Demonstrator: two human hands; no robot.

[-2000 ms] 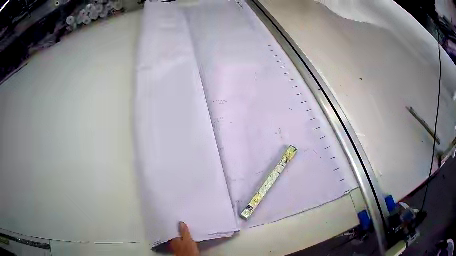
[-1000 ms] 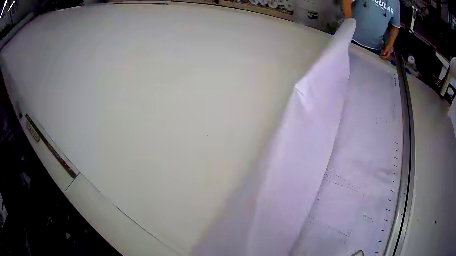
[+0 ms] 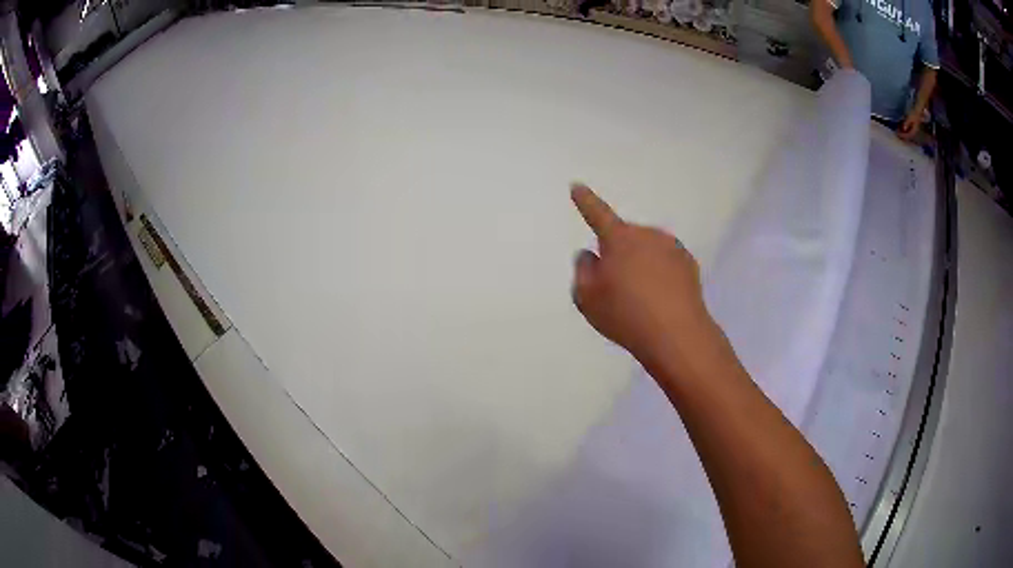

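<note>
My right hand [image 3: 639,277] reaches in from the lower right above the pale cutting table [image 3: 367,222]. Its index finger points to the upper left and the other fingers look curled. I see nothing held in it. The white marker paper [image 3: 778,322] lies along the right side, with its left part folded over or raised and small printed marks near its right edge. Another person's hand is at the far end of the raised paper. My forearm hides part of the paper. My left hand is out of the picture.
A person in a blue-grey shirt [image 3: 883,56] stands at the far right end. A long metal rail [image 3: 928,377] runs down the right side. A dark patterned flat bar [image 3: 183,272] lies by the left table edge, above a scrap-strewn dark floor [image 3: 167,433].
My right hand has come into view over the table. The view has turned, so the paper and person sit further right. The paper's raised edge has spread leftward near the far end.
</note>
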